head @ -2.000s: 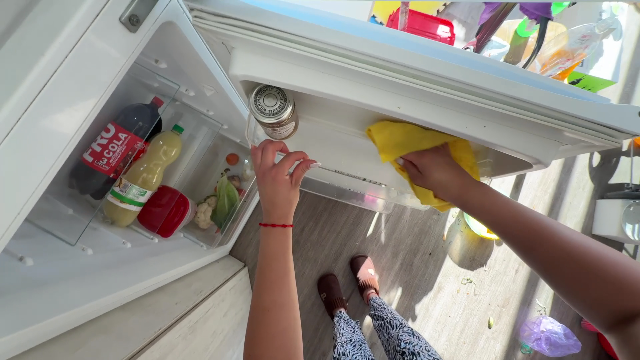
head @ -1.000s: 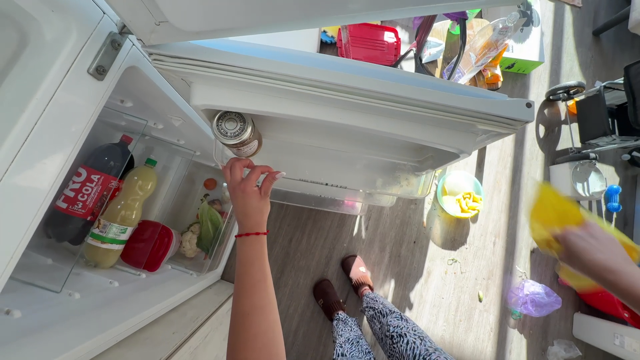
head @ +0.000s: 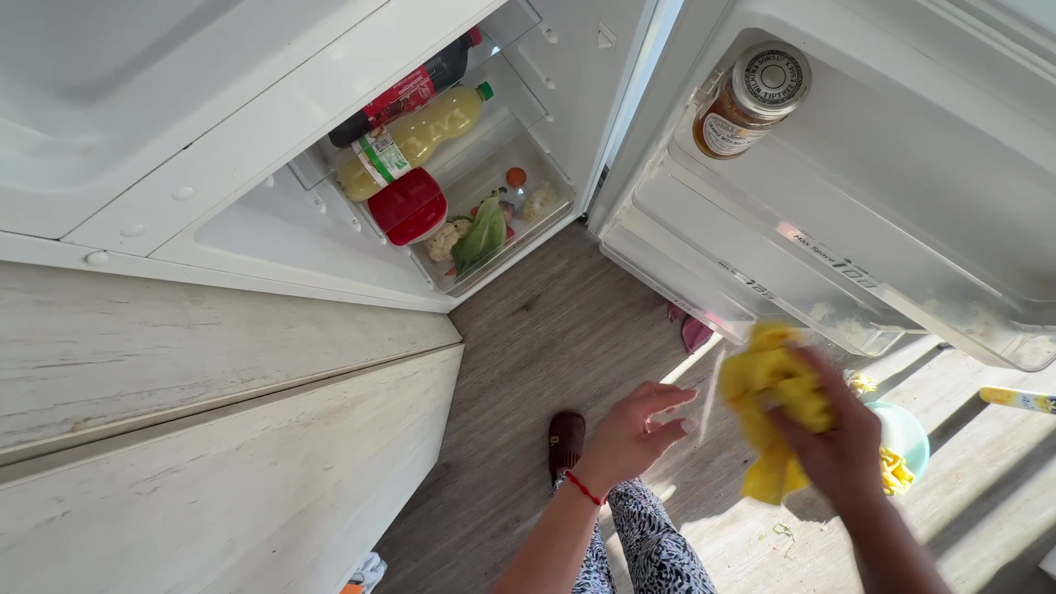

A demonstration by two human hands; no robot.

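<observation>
My right hand (head: 837,429) grips a crumpled yellow cloth (head: 771,412), blurred by motion, below the open fridge door. My left hand (head: 639,433), with a red string bracelet at the wrist, is held over the floor just left of the cloth, fingers apart and holding nothing. A lidded glass jar of preserve (head: 737,115) stands in the upper part of the fridge door, behind the clear rail of a door shelf (head: 841,264). Both hands are apart from the door.
Inside the fridge are a dark cola bottle (head: 412,91), a yellow drink bottle (head: 421,132), a red-lidded container (head: 408,206) and a clear drawer with cauliflower (head: 448,239) and a leafy vegetable (head: 485,235). A pale green bowl (head: 906,437) with yellow pieces stands on the floor. Cabinet fronts (head: 247,487) lie left.
My left hand has come away from the door shelf by the jar. My right hand, wiping distance from the door's inside two seconds ago, swung right with the cloth and is now near my left hand. The view has shifted.
</observation>
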